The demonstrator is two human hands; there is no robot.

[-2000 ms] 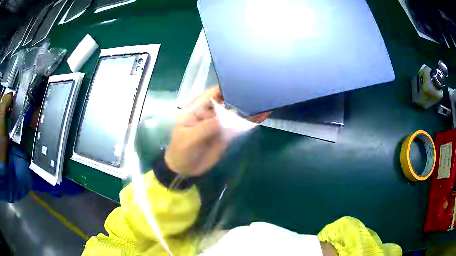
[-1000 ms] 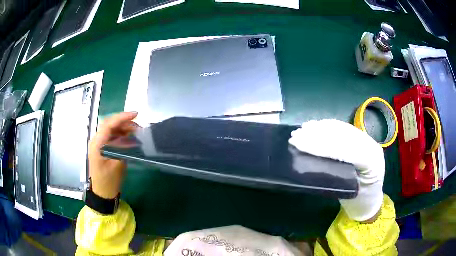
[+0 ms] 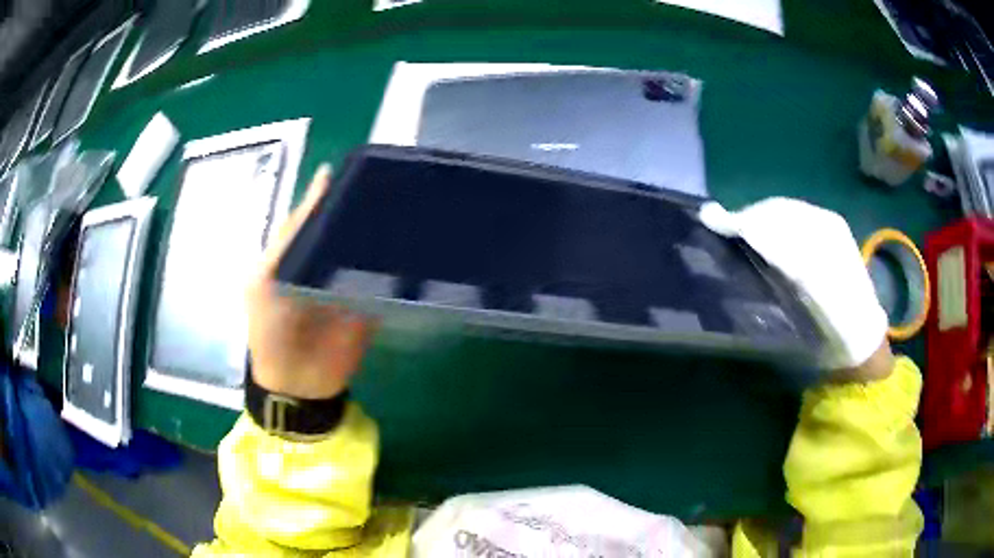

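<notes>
A dark tablet back cover (image 3: 523,234) is held above the green bench, its inner side showing, with a raised rim and pale squares along the near edge. My left hand (image 3: 311,322), bare with a black wristband, grips its left end. My right hand (image 3: 823,273), in a white glove, grips its right end. Both hands are slightly blurred. Another grey cover (image 3: 567,120) lies outer side up on a white sheet (image 3: 401,107) behind it, partly hidden by the held cover.
Two housings (image 3: 213,262) (image 3: 100,316) lie inner side up at left, near a white block (image 3: 147,155) and clear bags (image 3: 49,191). At right are a bottle (image 3: 896,136), yellow tape roll (image 3: 910,286) and red box (image 3: 959,327). Blue clothing (image 3: 38,441) shows at far left.
The held cover has turned from its outer side to its inner side. A second ago the outer side showed its logo. Earlier, my left hand held clear film by a raised cover.
</notes>
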